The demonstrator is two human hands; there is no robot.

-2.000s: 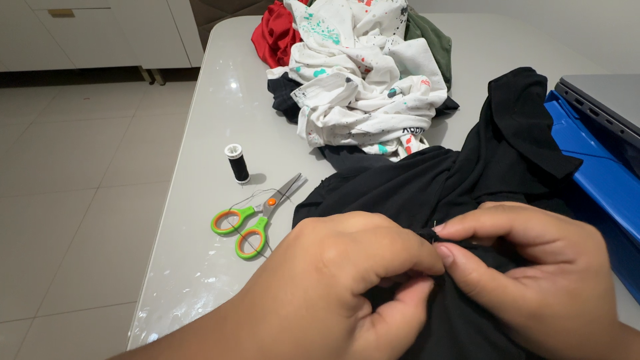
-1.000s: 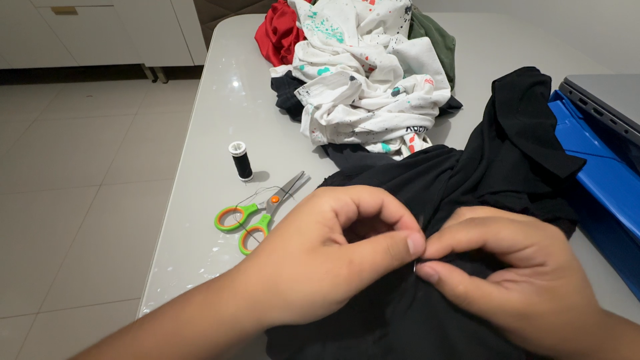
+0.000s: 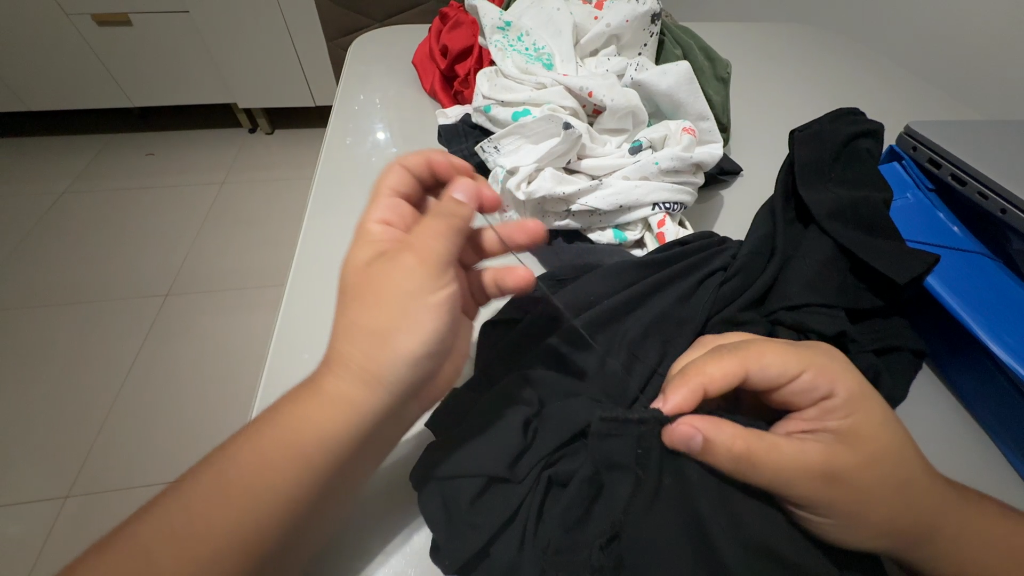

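A black garment [image 3: 560, 464] lies bunched at the table's near side. My right hand [image 3: 768, 432] pinches a folded edge of it between thumb and forefinger. Above the cloth on the left, my left hand [image 3: 432, 248] is raised, thumb and forefinger closed together and the other fingers spread. A thin dark thread [image 3: 560, 308] runs from its fingertips down toward the garment near my right fingertips. Whether a needle is between the left fingertips cannot be seen. The scissors and thread spool are not visible now.
A crumpled white paint-spattered cloth [image 3: 592, 152] lies at the back, with red fabric [image 3: 452, 56] and green fabric [image 3: 700, 72] beside it. On the right, a grey laptop [image 3: 976, 160] rests over a blue folder [image 3: 944, 256]. The table's left edge borders a tiled floor.
My left hand has moved up and left, away from the right hand, drawing out a length of thread. My right hand still pinches the black cloth. The scissors and spool are no longer seen.
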